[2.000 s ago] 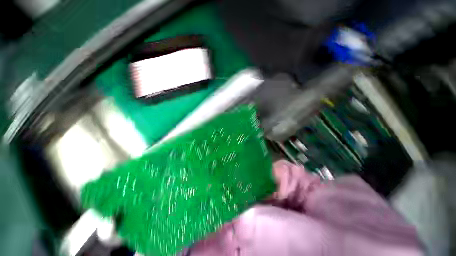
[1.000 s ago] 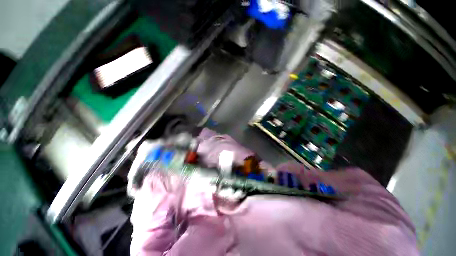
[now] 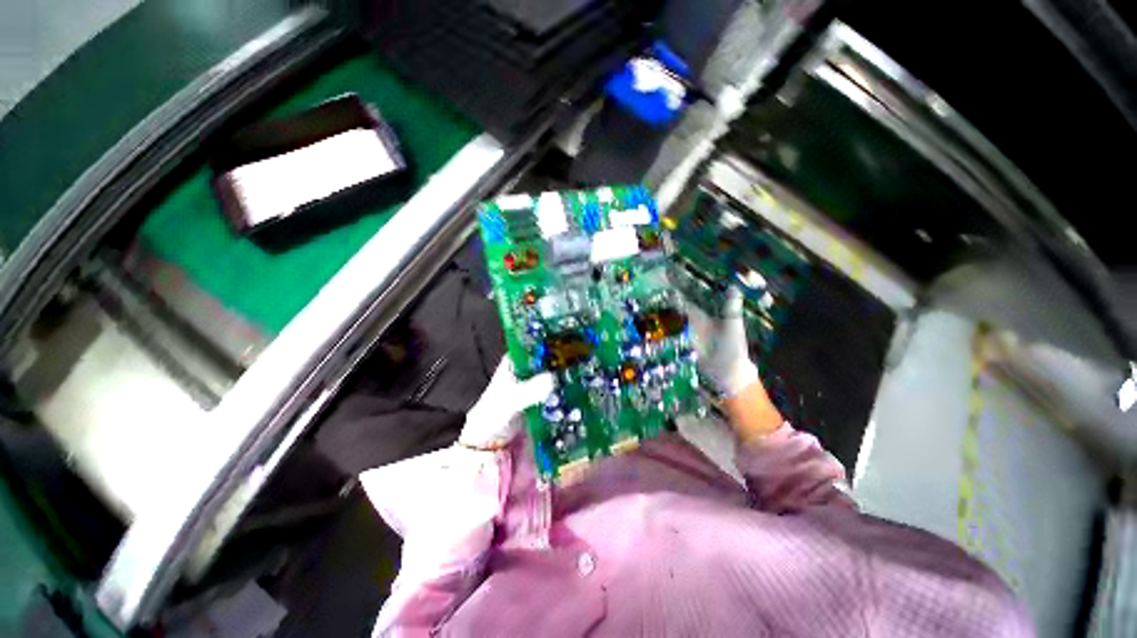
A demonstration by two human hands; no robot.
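Observation:
A green circuit board (image 3: 599,330) is held up in front of my chest, its component side facing the camera, crowded with blue, white, orange and silvery parts. My left hand (image 3: 503,405), in a white glove, holds its lower left edge. My right hand (image 3: 726,352), also in a white glove with bare wrist, is at its right edge; its fingertips are partly hidden behind the board. The finished-board tray (image 3: 817,361), with dark lining, lies beyond my right hand, with boards in it partly hidden.
A silver conveyor rail (image 3: 362,268) runs diagonally at left. Behind it a black box with a white panel (image 3: 312,175) sits on the green mat (image 3: 206,274). A dark stack (image 3: 530,62) stands at the top. A blue and white item (image 3: 648,85) lies near top centre. A grey floor with a yellow line is at right.
The board was solder side up, then edge-on; now its component side faces the camera. Both gloved hands show more clearly, and the tray's boards are now more hidden behind the board and right hand.

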